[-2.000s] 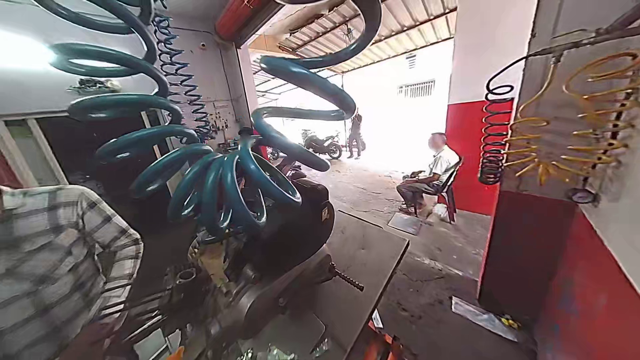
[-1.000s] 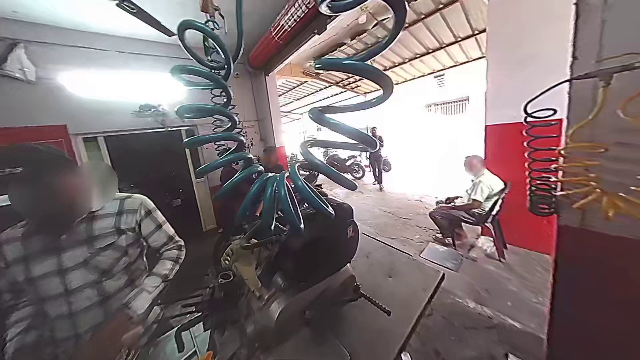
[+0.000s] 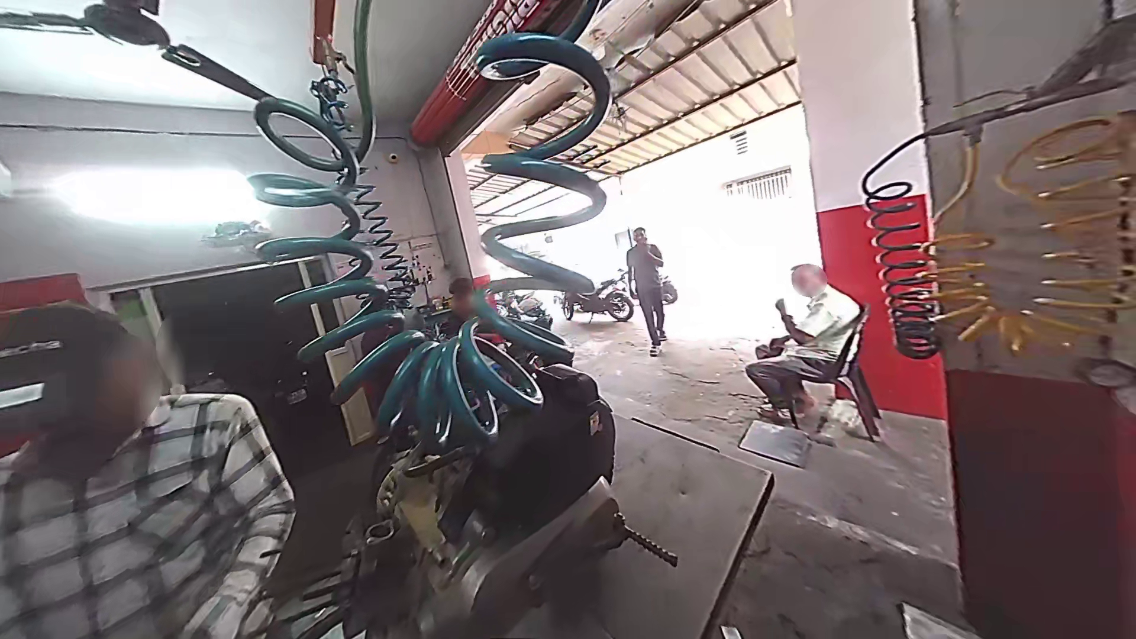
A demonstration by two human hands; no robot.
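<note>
Neither my left hand nor my right hand shows in the head view. Partly stripped, a motor scooter or motorcycle stands at the lower middle, with its dark bulky body and grey metal engine parts uncovered. A ridged metal rod sticks out from its right side. In front of it hangs a thick teal coiled air hose, its lower loops bunched over the vehicle. What lies behind those loops is hidden.
A co-worker in a checked shirt is close at the lower left. A flat platform extends right of the vehicle. Beyond, a person sits on a chair, another walks near parked motorcycles. Yellow and black coiled hoses hang at right.
The view has swung up and to the left, bringing the ceiling fan and more of the co-worker into sight. The walking person outside has come nearer.
</note>
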